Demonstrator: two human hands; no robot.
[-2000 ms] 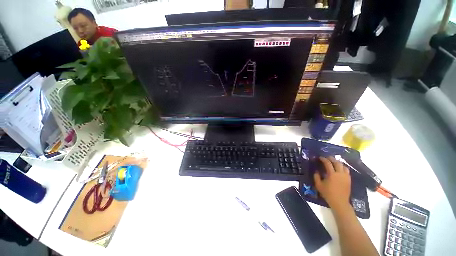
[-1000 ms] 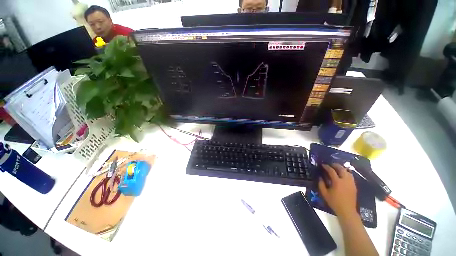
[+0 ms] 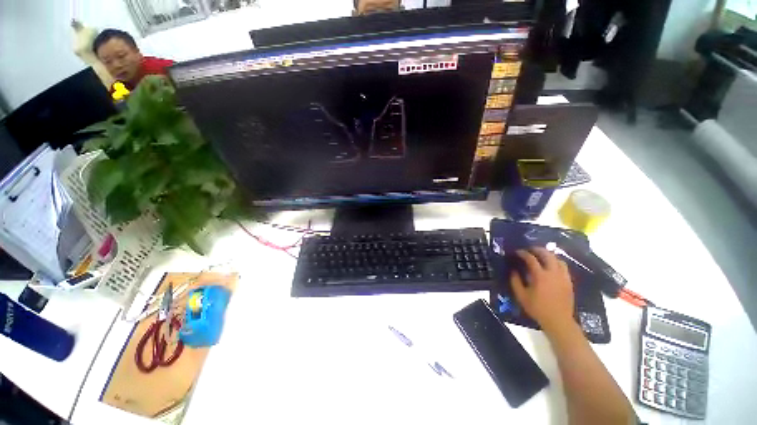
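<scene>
My right hand (image 3: 541, 286) is bare and rests palm down on the dark mouse pad (image 3: 588, 309), curved over a dark mouse that is mostly hidden under it. The monitor (image 3: 349, 124) stands in front of me, its black screen showing thin outlines of two pattern pieces and an icon column at the right. The black keyboard (image 3: 390, 261) lies below the monitor, left of the pad. My left hand is not in view.
A smartphone (image 3: 500, 353) and pen (image 3: 421, 351) lie near me; a calculator (image 3: 675, 361) is far right. A blue tin (image 3: 529, 189) and yellow tape roll (image 3: 584, 211) stand behind the pad. Left are scissors (image 3: 159, 344), blue tape dispenser (image 3: 204, 315), plant (image 3: 158, 166) and bottle (image 3: 33, 329). People sit opposite.
The camera view has shifted, first one way and then back. My right hand stays on the mouse pad. A person's head now shows above the monitor, unlike in the oldest frame.
</scene>
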